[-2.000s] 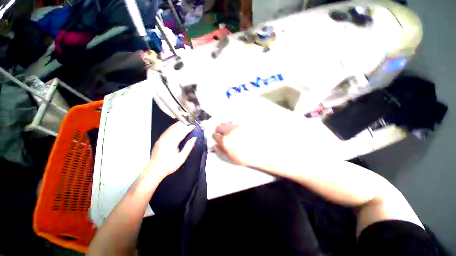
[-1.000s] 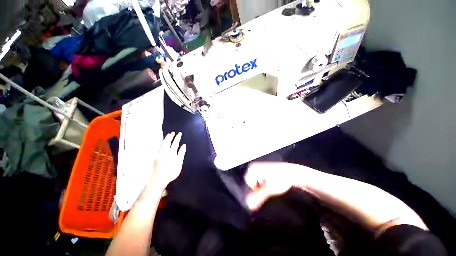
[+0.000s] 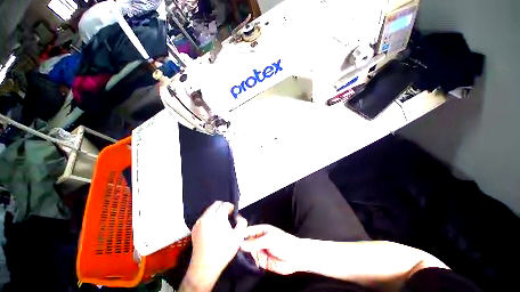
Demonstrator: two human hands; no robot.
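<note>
The dark fabric panel (image 3: pixel 206 174) lies on the white sewing table (image 3: pixel 157 188), its far end under the presser foot (image 3: pixel 216 126) of the cream-white sewing machine (image 3: pixel 319 43). The panel hangs over the table's front edge. My left hand (image 3: pixel 215 236) is bare and grips the panel's right edge at the table's front. My right hand (image 3: pixel 267 246) is just right of it, with fingertips pinching the same dark edge. The cloth below both hands is partly hidden by them.
An orange slotted basket (image 3: pixel 111 211) stands left of the table. A flat black phone-like rectangle (image 3: pixel 379 94) lies at the right, with a small red item beside it and dark crumpled cloth (image 3: pixel 450 60) behind. A pale frame and heaped clothing are at the far left.
My left hand has moved from flat on the panel down to its right edge. My right hand has come left beside it. The view has shifted slightly.
</note>
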